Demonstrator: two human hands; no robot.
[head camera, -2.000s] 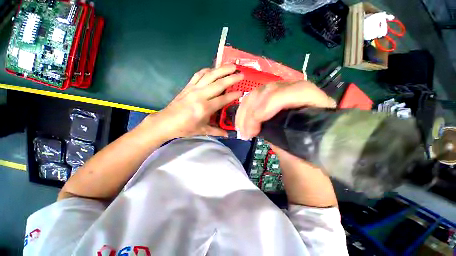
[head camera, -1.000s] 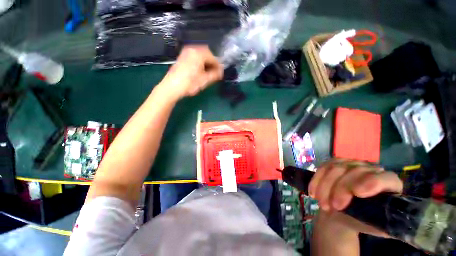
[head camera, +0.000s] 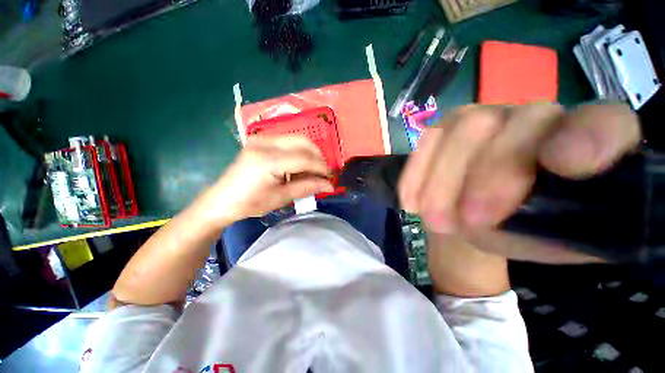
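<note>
A bright red perforated plate (head camera: 328, 135) lies on the orange-red work mat (head camera: 362, 109), with a white strip (head camera: 305, 205) at its near edge. My left hand (head camera: 281, 175) rests over the near part of the plate, thumb and fingertips close together near its right corner; whether they pinch something small I cannot tell. My right hand (head camera: 503, 171) grips the black electric screwdriver (head camera: 583, 207), held nearly level, its dark nose pointing left to the plate's near right corner beside my left fingertips. The screwdriver tip is hidden or too small to see.
Green boards in red holders (head camera: 80, 186) stand at left. Dark loose small parts (head camera: 283, 36) lie at the back. Slim tools (head camera: 430, 69), a blue-and-pink item (head camera: 419, 116), a red pad (head camera: 518, 73) and white plates (head camera: 631, 65) are at right. Yellow edge tape (head camera: 95, 234) marks the bench edge.
My left hand has come back from the small parts and bag at the rear to the red plate. My right hand has brought the screwdriver up and left to the plate. The view has shifted.
</note>
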